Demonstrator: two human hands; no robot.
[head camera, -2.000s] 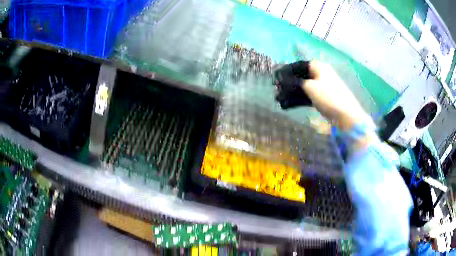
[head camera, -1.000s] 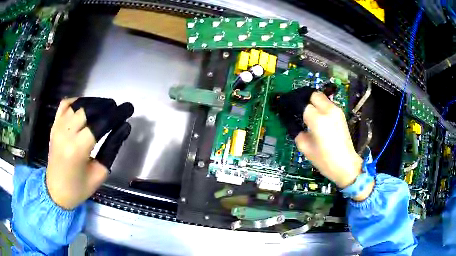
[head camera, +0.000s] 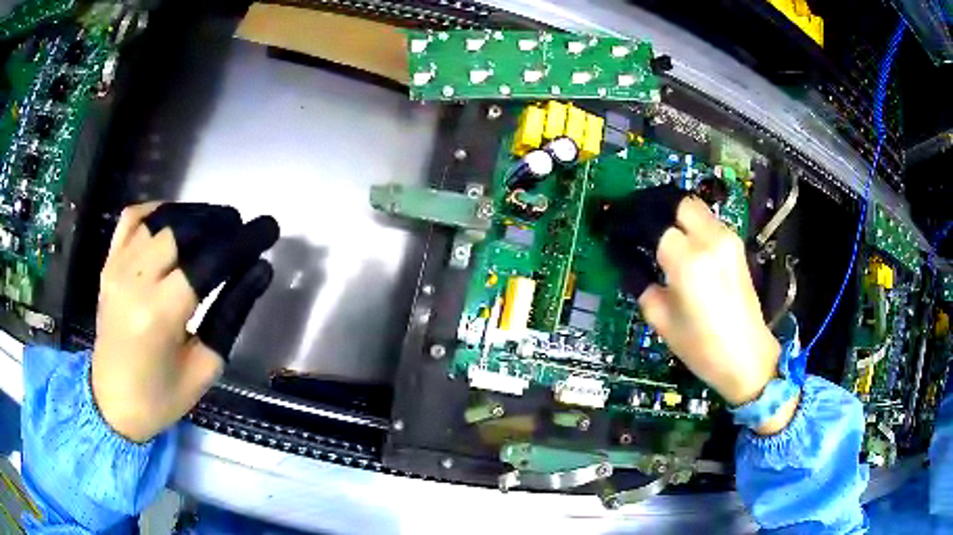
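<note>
The main circuit board (head camera: 617, 272) lies in a dark pallet (head camera: 423, 345). Yellow box capacitors (head camera: 559, 128) stand at its far left, beside two round white-topped electrolytic capacitors (head camera: 551, 157). My right hand (head camera: 690, 282), with black finger cots and a blue wrist strap, is over the board's right half, fingers curled down; its fingertips are blurred and whether they hold anything is hidden. My left hand (head camera: 178, 303), also with black finger cots, hovers over the metal surface left of the pallet, fingers bent; whether something small is between them cannot be told.
A narrow green board (head camera: 533, 65) lies at the pallet's far edge. A brown cardboard strip (head camera: 319, 40) is at the line's far edge. Pale green clamps (head camera: 428, 204) sit on the pallet. Other boards (head camera: 37, 172) stand left and right. A blue cord (head camera: 865, 199) runs from the right wrist.
My right hand came down from above the shelf bins to the board, and my left hand came into view. Over the last second, the pallet and board shifted slightly right in view.
</note>
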